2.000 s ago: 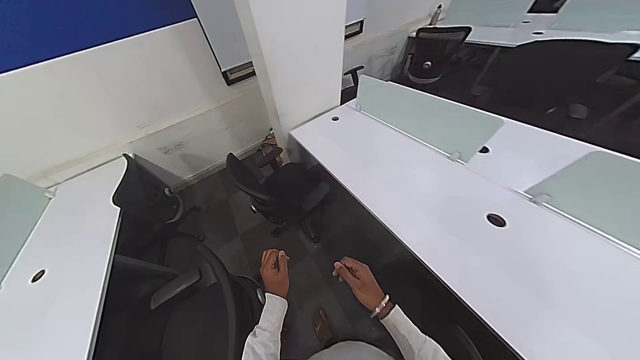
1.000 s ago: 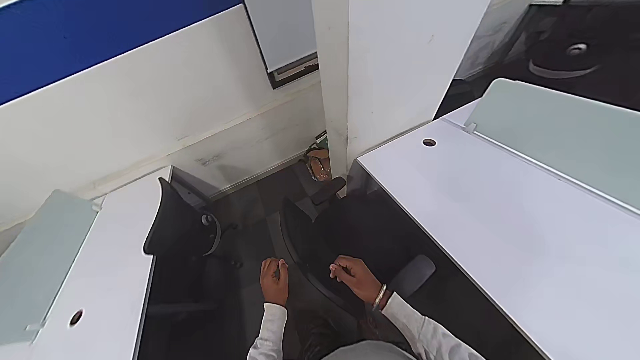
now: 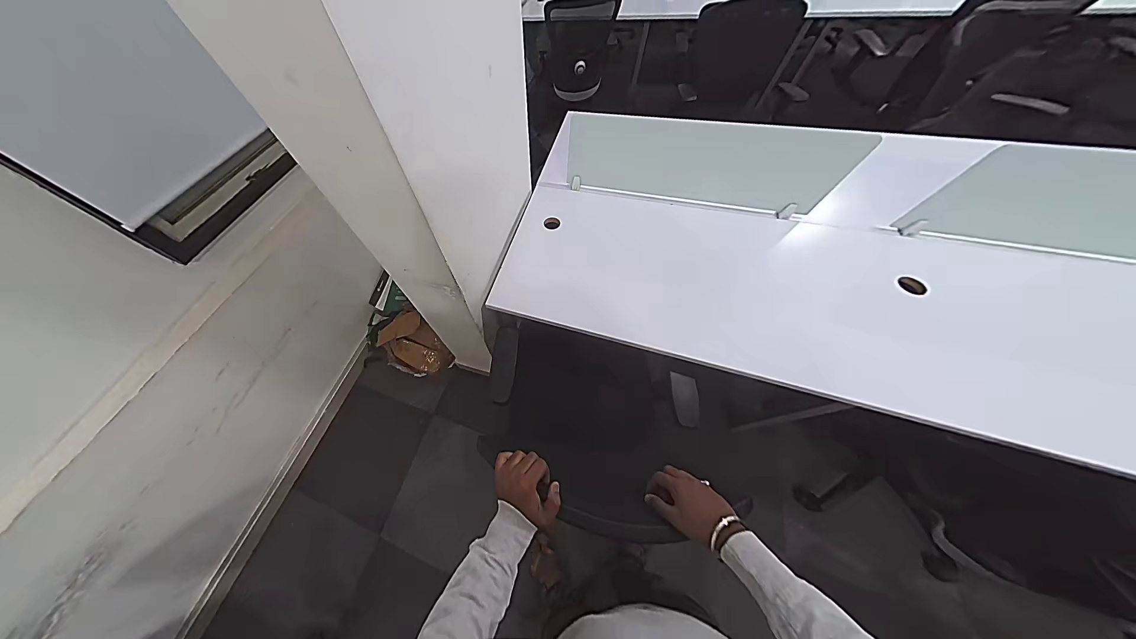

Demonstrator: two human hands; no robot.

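A black office chair [image 3: 612,506] stands right before me, its seat partly under the white desk [image 3: 710,293]. My left hand [image 3: 527,486] is curled over the left part of the chair's backrest edge. On the right part of the same edge rests my right hand [image 3: 688,504], its fingers bent over it; bracelets circle that wrist. The chair's armrests lie near the desk's front edge, one on each side of the seat. Shadow hides much of the seat and the chair's base.
Frosted glass dividers [image 3: 710,164] run along the desk. At its left end rises a white pillar [image 3: 426,133]. Brown wrapped scraps [image 3: 413,342] lie on the floor between pillar and wall [image 3: 222,373]. Another black chair [image 3: 958,532] is at the right, with more chairs behind the desk.
Both hands, held in front of me a second ago, now lie on the chair's backrest. The chair stands more squarely to the desk. The view has swung right.
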